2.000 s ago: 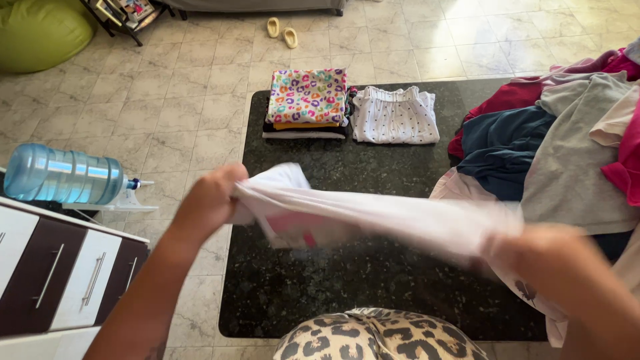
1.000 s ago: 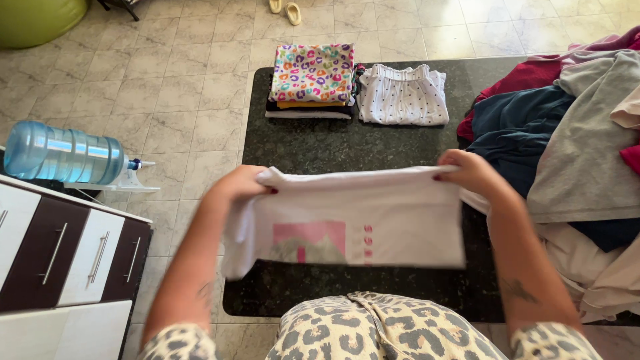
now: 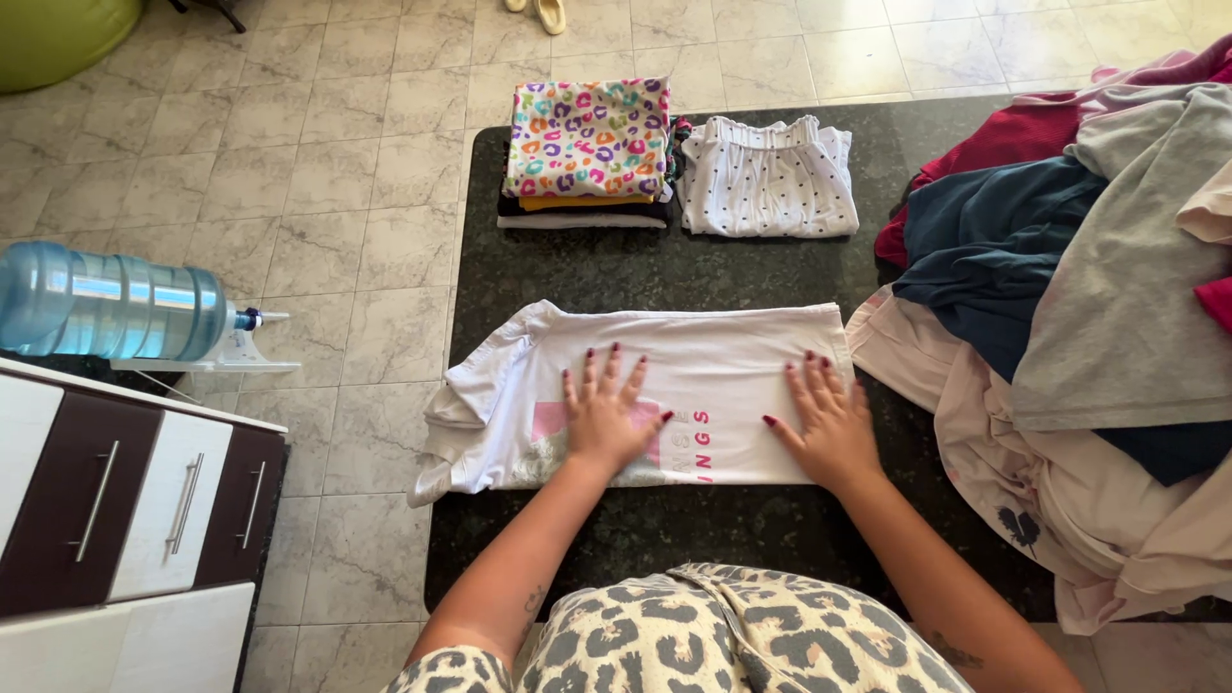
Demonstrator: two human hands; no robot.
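Observation:
A white T-shirt [image 3: 731,346] with a pink and grey print and lettering lies folded lengthwise on the black granite table [image 3: 635,558], its sleeve end bunched at the left. My left hand [image 3: 606,419] rests flat on the print, fingers spread. Flat on the shirt's right part is my right hand [image 3: 825,423], its fingers also spread. Behind the shirt stand a stack of folded clothes with a colourful leopard-print cloth [image 3: 587,140] on top and, beside it, a folded white dotted garment [image 3: 768,183] with a gathered waistband.
A heap of loose clothes, with a grey garment [image 3: 1107,318] and a dark blue one [image 3: 991,241], covers the table's right side. At the left, a blue water bottle [image 3: 115,300] lies sideways in a white stand above drawers [image 3: 173,510]. Pale shoes [image 3: 550,14] sit on the floor.
The white T-shirt was held up between both hands in the earlier frames; it now lies on the table. Both hands have let go of its edge and lie on it with fingers spread.

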